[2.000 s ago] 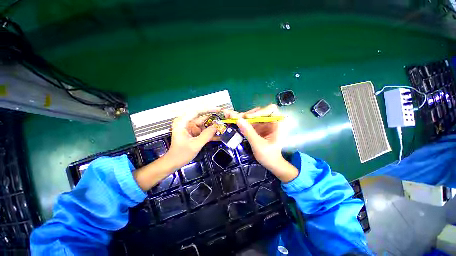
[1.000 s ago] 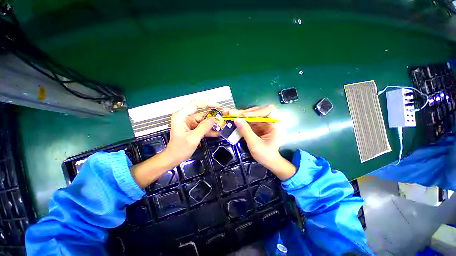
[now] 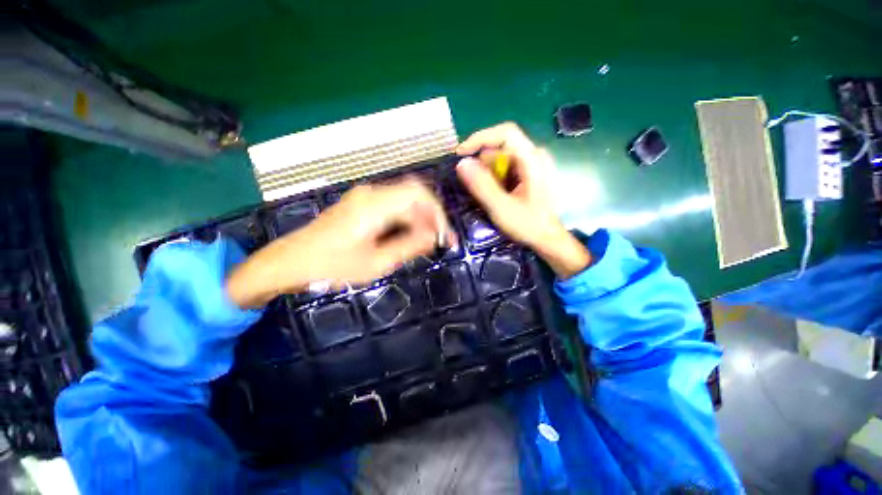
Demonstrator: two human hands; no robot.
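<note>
My left hand (image 3: 363,237) is blurred, back upward, over the upper middle of the black blister tray (image 3: 363,360). Its fingers are curled over a pocket, and I cannot tell whether they hold a module. My right hand (image 3: 517,193) is at the tray's far right edge, beside the strip sheet's right end. A short piece of the yellow tweezers (image 3: 501,166) shows inside my right hand; the rest is hidden. Thin rounded-square outlines show in several tray pockets. The white strip sheet (image 3: 353,141) with thin brown lines lies along the tray's far edge.
Two black modules, one (image 3: 573,119) beside the other (image 3: 648,146), lie on the green bench (image 3: 522,68). A tan striped sheet (image 3: 743,182) and white power strip (image 3: 813,160) are at right. A metal upright (image 3: 106,111) is at left. More black trays show at both sides.
My hands have parted. My left hand has turned back upward over the tray, and the module is no longer visible between them. The tweezers are mostly hidden now. The view has shifted downward.
</note>
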